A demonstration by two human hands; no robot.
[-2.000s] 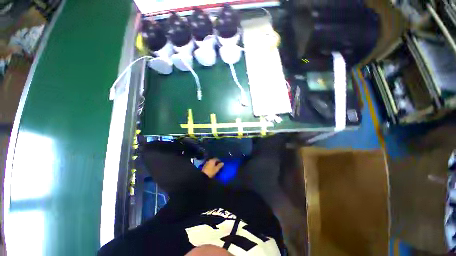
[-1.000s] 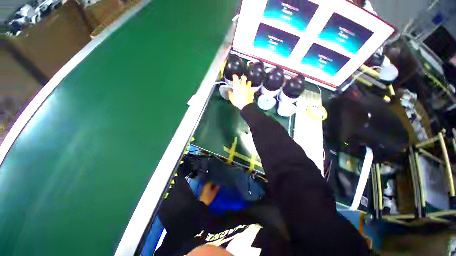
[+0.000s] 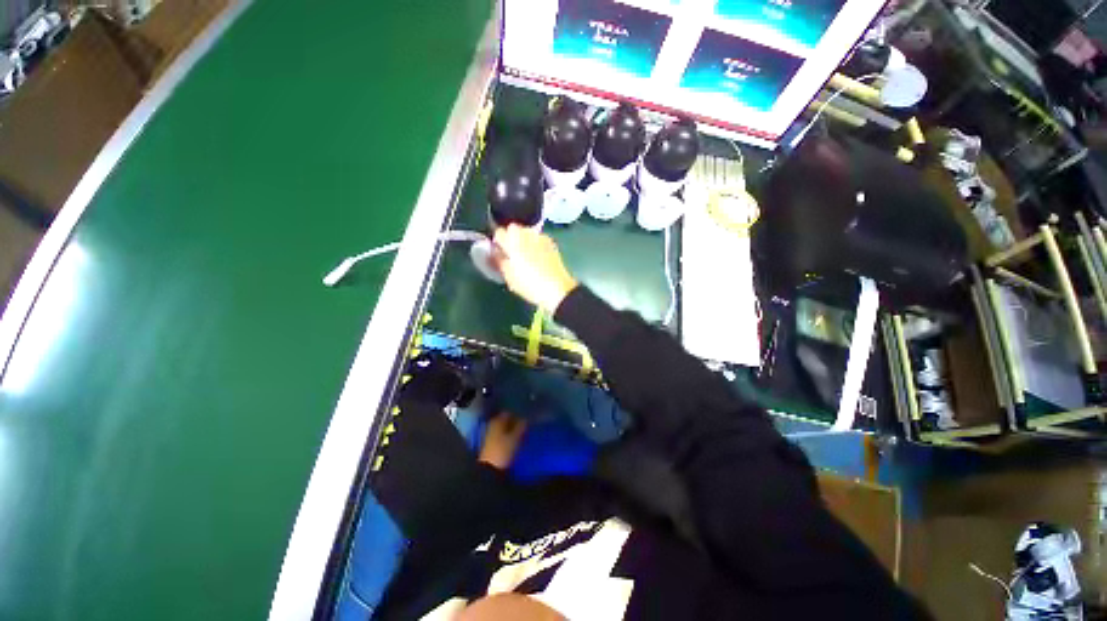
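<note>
My right hand (image 3: pixel 534 267) grips the leftmost security camera (image 3: pixel 516 198) by its white base, nearer to me than the other cameras. Its black ball points away from me. Its white pigtail cable (image 3: pixel 398 246) reaches left over the metal edging onto the conveyor. Three more cameras (image 3: pixel 617 136) with black balls and white bodies stand in a row below the monitor (image 3: pixel 680 55). My left hand (image 3: pixel 501 439) is low near my lap, under the bench edge, small and blurred; I cannot tell if it holds anything.
The green conveyor belt (image 3: pixel 243 243) runs along the left. A white keyboard (image 3: pixel 721 291) with a yellow tape roll (image 3: pixel 733 211) lies right of the cameras. A bulky black box (image 3: pixel 868 218) is further right. A carton (image 3: pixel 859 522) and a rack (image 3: pixel 1014 352) are at the right.
My right hand has closed on the leftmost camera and drawn it toward me, out of the row. The view has shifted. My left hand stays low.
</note>
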